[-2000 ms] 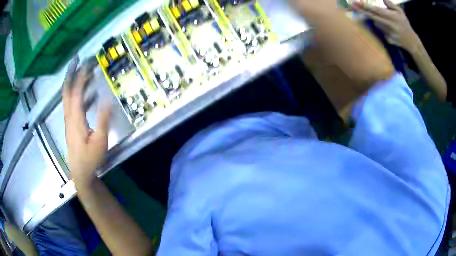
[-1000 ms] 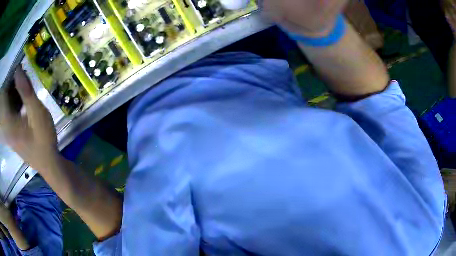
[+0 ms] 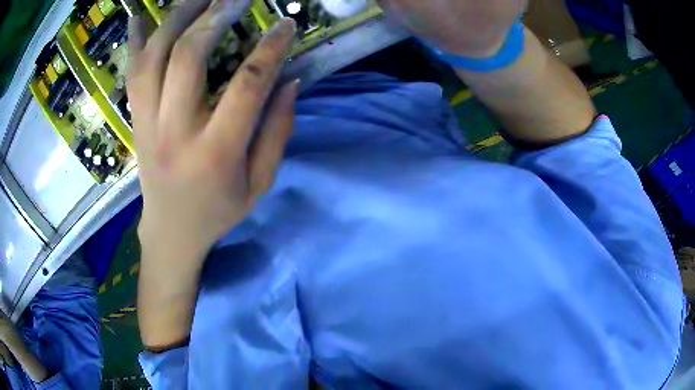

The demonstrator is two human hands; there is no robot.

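Several narrow circuit boards (image 3: 85, 120) lie side by side at the upper left, with yellow-green edges, yellow-and-black parts and small round-topped capacitors. My left hand (image 3: 200, 145) is over the middle boards, fingers spread and pointing up, hiding much of them. I see nothing held in it; whether its fingertips touch the boards is unclear. My right hand (image 3: 461, 27), with a blue wrist strap (image 3: 488, 57), is at the top, cut off by the picture's edge; its fingers are hidden. A white, blurred thing (image 3: 343, 7) shows beside it at the boards' right end.
The white work surface with metal rails (image 3: 53, 187) curves down the left side. Another person's blue clothing (image 3: 65, 327) and arm are at the lower left. A brown cardboard piece (image 3: 552, 30) and a blue box (image 3: 670, 171) are at the right, over green floor with yellow-black lines.
My left hand has moved from the boards' left end rightward and up over them. My right hand stays at the top edge, after coming into clearer view from two seconds ago.
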